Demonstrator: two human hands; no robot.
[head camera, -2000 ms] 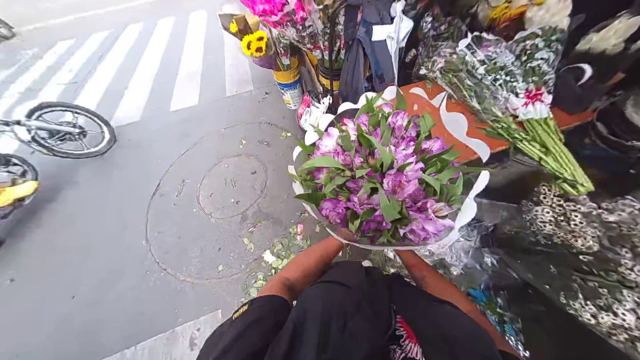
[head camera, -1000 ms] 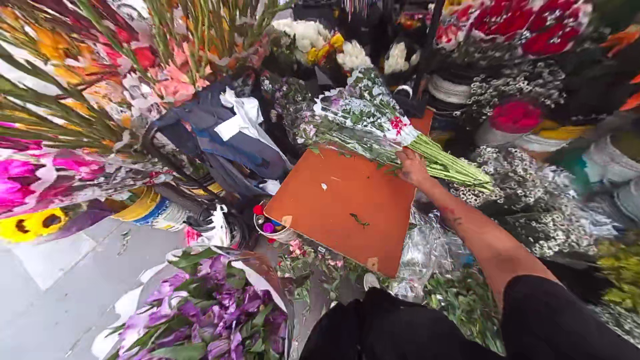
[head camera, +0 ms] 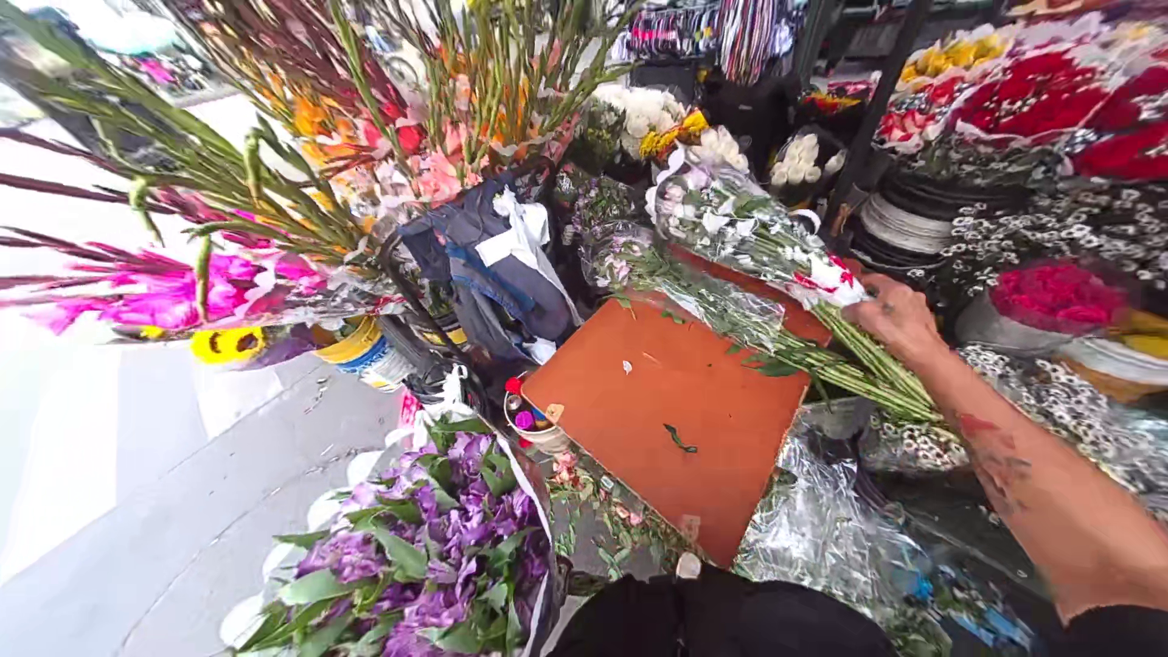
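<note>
My right hand (head camera: 894,315) is closed around the stems of a cellophane-wrapped bouquet of white flowers (head camera: 730,214), just behind its red and white tie. More wrapped stems (head camera: 693,292) lie beside it, over the far edge of an orange-brown board (head camera: 671,392). A few loose leaves rest on the board. At the lower left is the large bouquet of purple alstroemeria (head camera: 429,557) in a white-edged wrap. My left hand is out of view, so what it touches is hidden.
Gladioli (head camera: 301,164) rise at the left above a yellow and blue bucket (head camera: 365,351). Dark clothing (head camera: 497,274) hangs beside the board. Red flowers (head camera: 1040,91) and small white blossoms (head camera: 1049,237) crowd the right. Crumpled clear plastic (head camera: 821,520) and leaf scraps lie below.
Two seconds ago both my hands were at the purple bouquet, which is now at the lower left. My right hand has taken hold of the wrapped white bouquet. The view has swung right.
</note>
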